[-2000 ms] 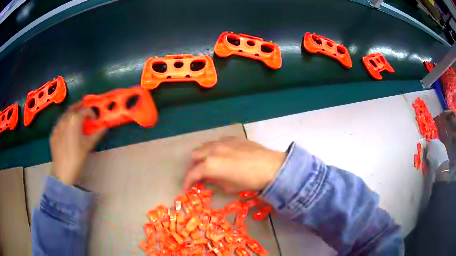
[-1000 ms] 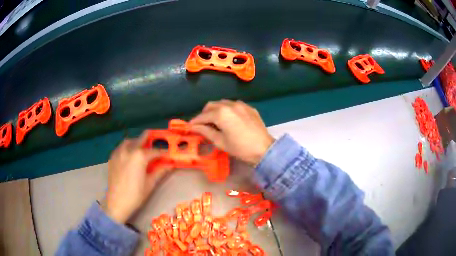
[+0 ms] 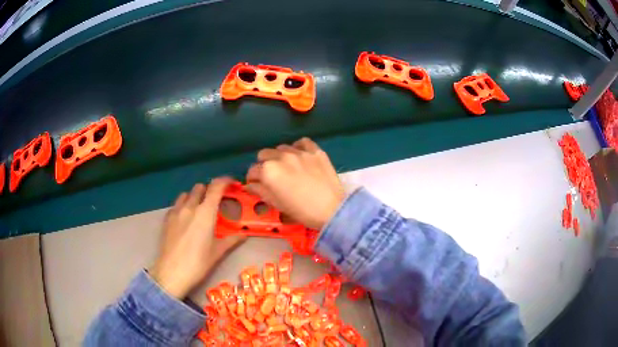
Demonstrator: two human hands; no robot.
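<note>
An orange controller grip shell (image 3: 259,223) is held between both hands above the work surface. My left hand (image 3: 192,234) grips its left end, with the thumb below and fingers at the upper edge. My right hand (image 3: 298,181) is on the upper right part of the shell and hides much of that side. Whether the right fingers hold a small insert cannot be seen. A heap of small orange inserts (image 3: 268,308) lies just below the shell on the cardboard sheet (image 3: 146,237).
The green conveyor belt (image 3: 183,81) carries several spaced orange shells (image 3: 269,87). A second pile of small orange pieces (image 3: 577,173) lies at the right, near a metal post (image 3: 595,88). A browner cardboard sheet (image 3: 20,291) is at the left.
The held shell moved slightly right and is less blurred. My right hand moved a little left over its top edge, covering the small orange piece seen there earlier. Belt shells shifted left.
</note>
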